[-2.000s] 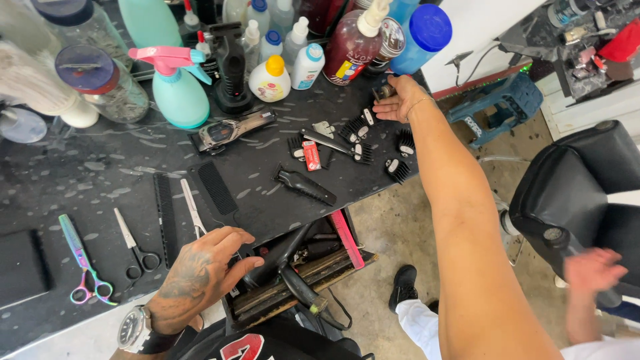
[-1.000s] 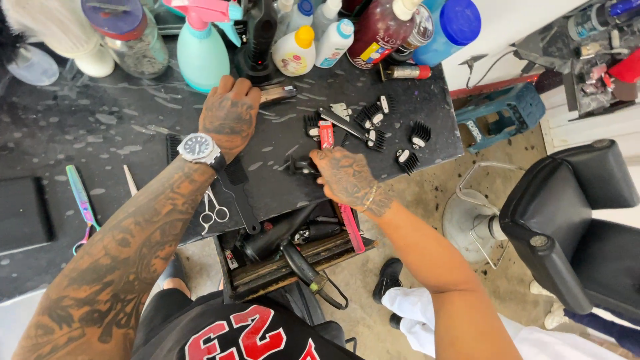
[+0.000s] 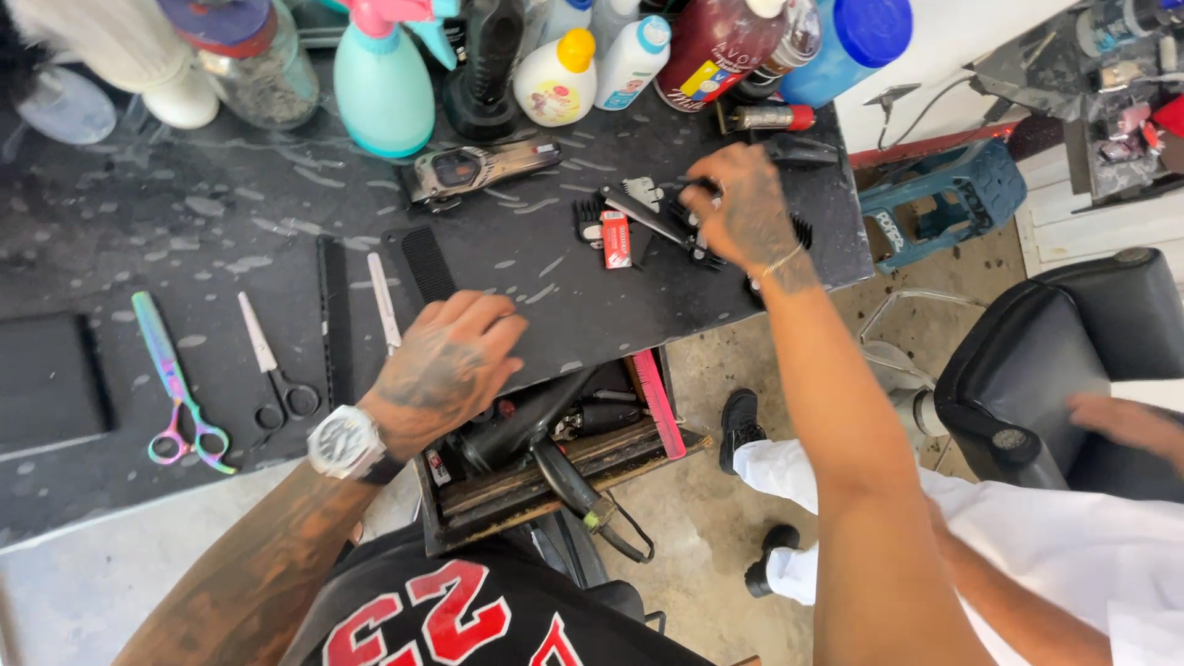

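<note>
My left hand point(image 3: 450, 368), with a watch on its wrist, hovers near the counter's front edge, fingers slightly bent, beside a black comb point(image 3: 429, 264) and partly covering thinning or cutting scissors point(image 3: 383, 301). My right hand point(image 3: 740, 205) is over the black clipper guards point(image 3: 801, 231) at the counter's right; its fingertips are at a small dark thing, and whether it is gripped cannot be told. Left of it lie a straight razor point(image 3: 647, 217), a small red box point(image 3: 615, 240) and a grey guard point(image 3: 642, 192). A hair clipper point(image 3: 486, 169) lies farther back.
Rainbow scissors point(image 3: 176, 388) and black-handled scissors point(image 3: 268, 365) lie at left. Bottles and a teal spray bottle point(image 3: 384, 91) line the back. Below is an open drawer point(image 3: 546, 486) with a hair dryer point(image 3: 564, 476) and pink comb point(image 3: 658, 404). A person in white stands right, near a black chair point(image 3: 1027, 370).
My left hand has moved from beside the hair clipper toward the counter's front edge. My right hand has moved from near the red box to the guards at right. A black trimmer now lies at the back right.
</note>
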